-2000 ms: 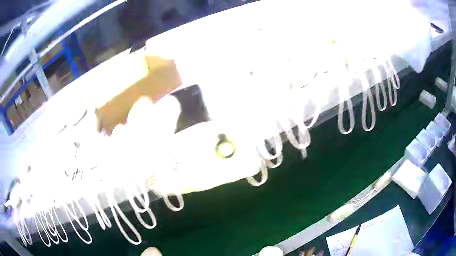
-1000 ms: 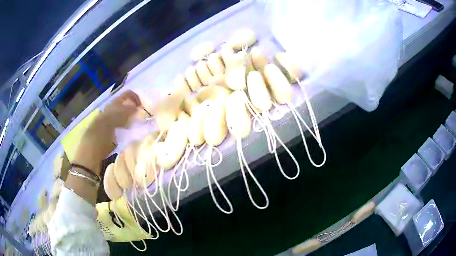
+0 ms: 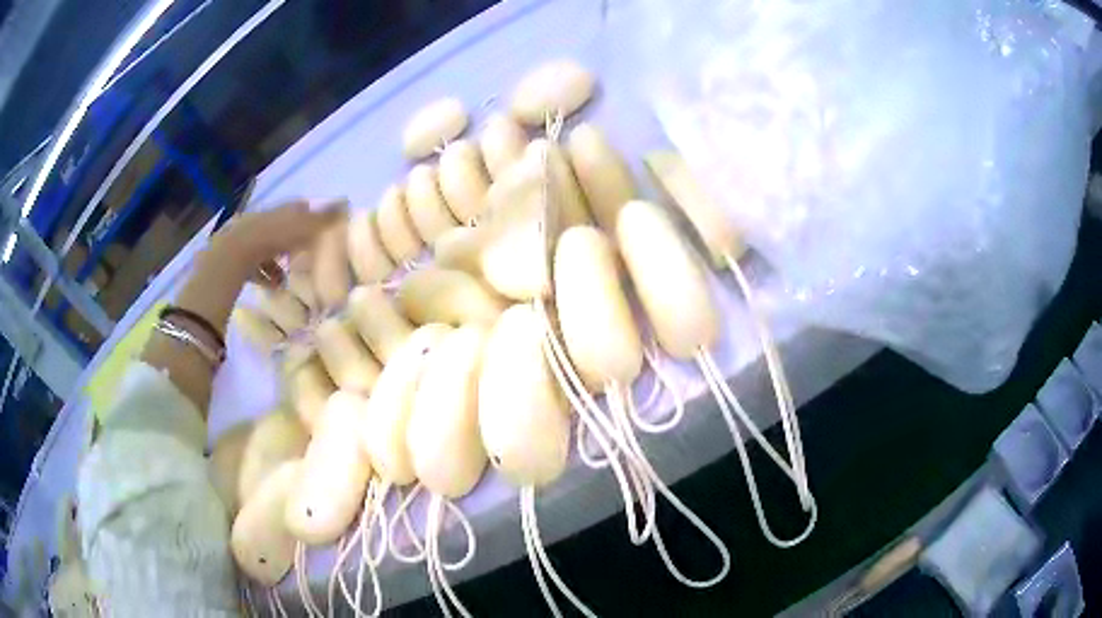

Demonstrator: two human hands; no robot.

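Note:
My left hand, in a white sleeve with bands at the wrist, reaches in from the left over the raised pale shelf. Its blurred fingers are at the left end of the back row of cream pieces; whether they grip one is unclear. More cream oblong pieces lie close together in front, some overlapping. Their off-white cord loops hang over the shelf's front edge. My right hand is not in view.
A large crumpled clear plastic bag covers the shelf's right part and droops over its edge. White trays stand at the lower right beside the dark green surface. A yellow item is behind my left forearm.
The view has moved closer to the pieces and the glare has faded. My left hand came into view and remains over the back left of the shelf; the bag looks larger.

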